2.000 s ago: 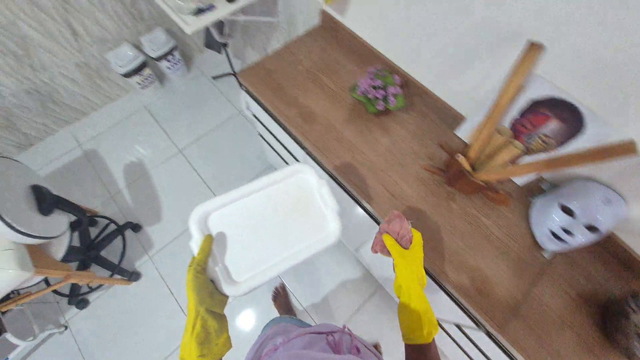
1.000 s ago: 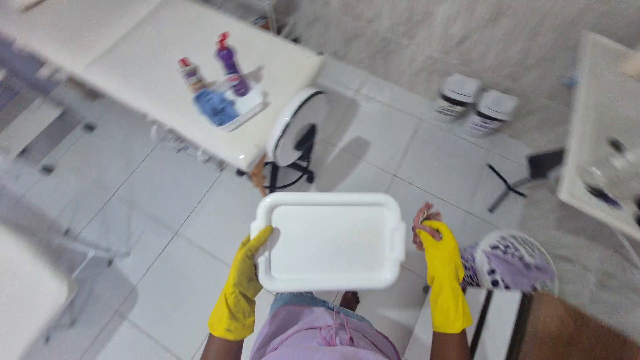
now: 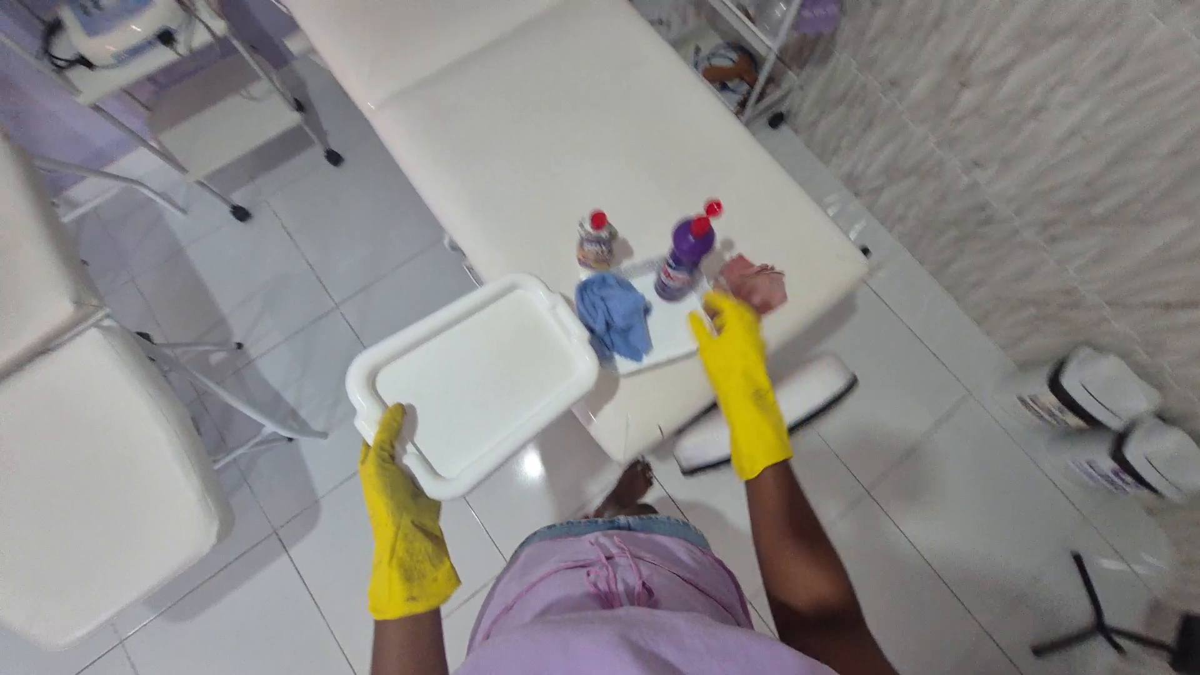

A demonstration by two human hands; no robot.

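Observation:
My left hand [image 3: 403, 516], in a yellow rubber glove, grips the near left rim of a white plastic tray [image 3: 483, 384]. My right hand [image 3: 736, 375], gloved the same way, is at the near right edge of a smaller white tray [image 3: 670, 328], its thumb and fingers apart. Just beyond its fingertips a pink cloth [image 3: 755, 283] lies on the treatment bed; whether they touch is unclear. A purple bottle with a red cap [image 3: 686, 258] and a crumpled blue cloth [image 3: 614, 317] rest on the small tray. Beside them stands a clear bottle with a red cap [image 3: 597, 241].
The white padded treatment bed [image 3: 562, 122] reaches away from me. A round white stool [image 3: 806, 403] is partly under its near end. At left are a white padded chair [image 3: 94, 478] and a wheeled trolley [image 3: 150, 84]. Two white containers [image 3: 1106, 384] stand on the tiled floor at right.
The view has swung from the wooden counter to the bed. The pink cloth, in my right hand in both earlier frames, now lies on the bed. My left hand still holds the large tray.

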